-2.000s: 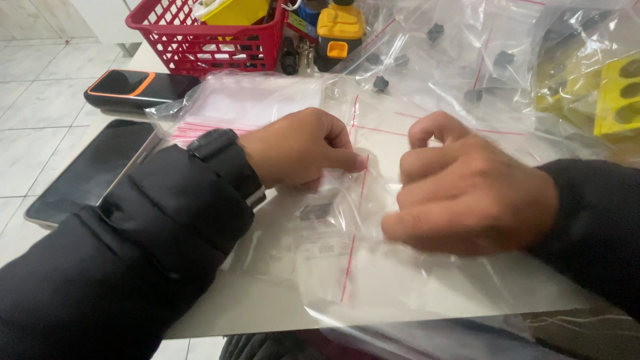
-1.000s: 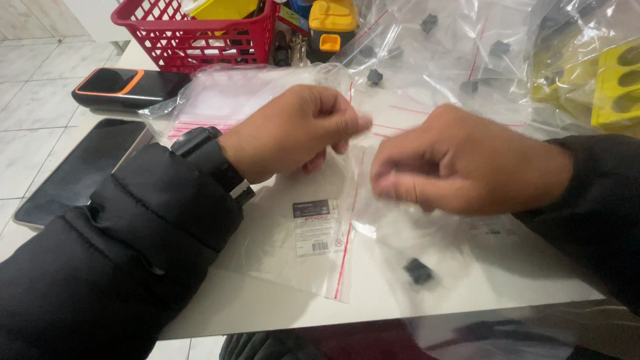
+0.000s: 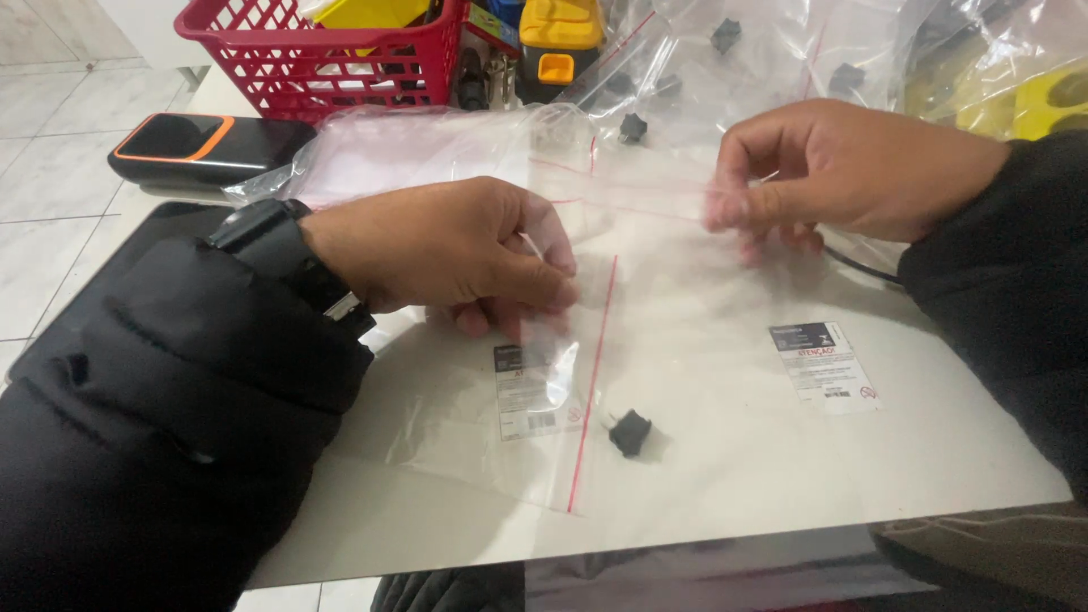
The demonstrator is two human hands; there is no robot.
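My left hand (image 3: pixel 501 263) pinches a clear plastic zip bag (image 3: pixel 442 425) with a red seal line, which lies over the left part of the white table. A label shows through that bag. My right hand (image 3: pixel 790 187) is closed on the edge of another clear plastic bag (image 3: pixel 654 191), blurred, above the table. A black star-shaped knob (image 3: pixel 631 433) lies just right of the red line, below and between my hands. Under my right hand, a second printed label (image 3: pixel 826 367) lies flat; whether it is inside a bag is unclear.
A red plastic basket (image 3: pixel 331 72) stands at the back, beside a yellow and black container (image 3: pixel 558 51). A black device with orange trim (image 3: pixel 208 151) and a dark tablet-like object (image 3: pixel 102 272) are at left. Bags with black knobs (image 3: pixel 633 127) and yellow parts (image 3: pixel 1050 102) lie behind.
My right hand has moved right and away from my left hand, with bag film in its fingers. The knob and the right label now show more plainly between and below my hands.
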